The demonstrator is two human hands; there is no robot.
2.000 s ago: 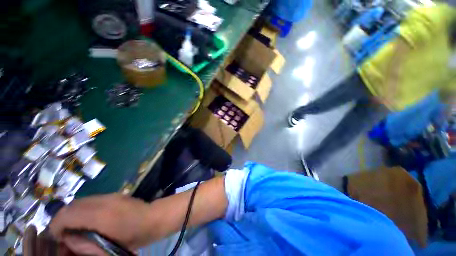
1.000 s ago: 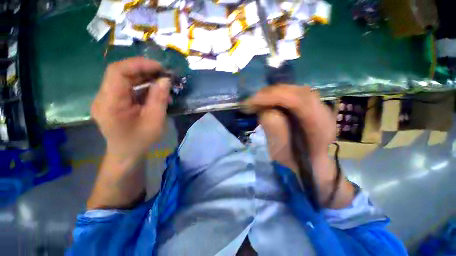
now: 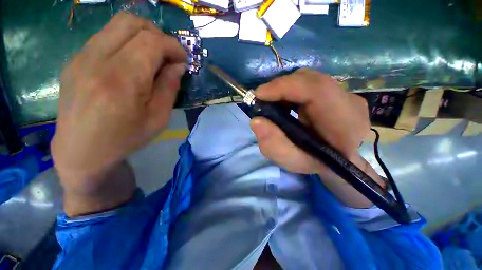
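My right hand [image 3: 317, 121] grips the black handle of a soldering iron [image 3: 327, 158]. Its bare metal shaft points up and left, and the tip is just right of a small circuit board [image 3: 191, 50]; I cannot tell if they touch. My left hand [image 3: 119, 95] pinches the lower left edge of this board between thumb and fingers, above the front of the bench. Part of the board is hidden by the fingertips. White pouch cells [image 3: 283, 18] with amber edges and thin leads lie on the mat behind the iron.
The green mat [image 3: 317, 52] ends at a front edge just behind my hands. The iron's black cable [image 3: 381, 153] loops at my right wrist. Open brown cartons [image 3: 417, 113] stand below the edge at right. Blue items [image 3: 26, 142] are on the floor side at left.
The view has moved closer to the bench. My left hand has risen with the board now visible at its fingertips. The iron's tip has swung from the cell heap down and left to the board.
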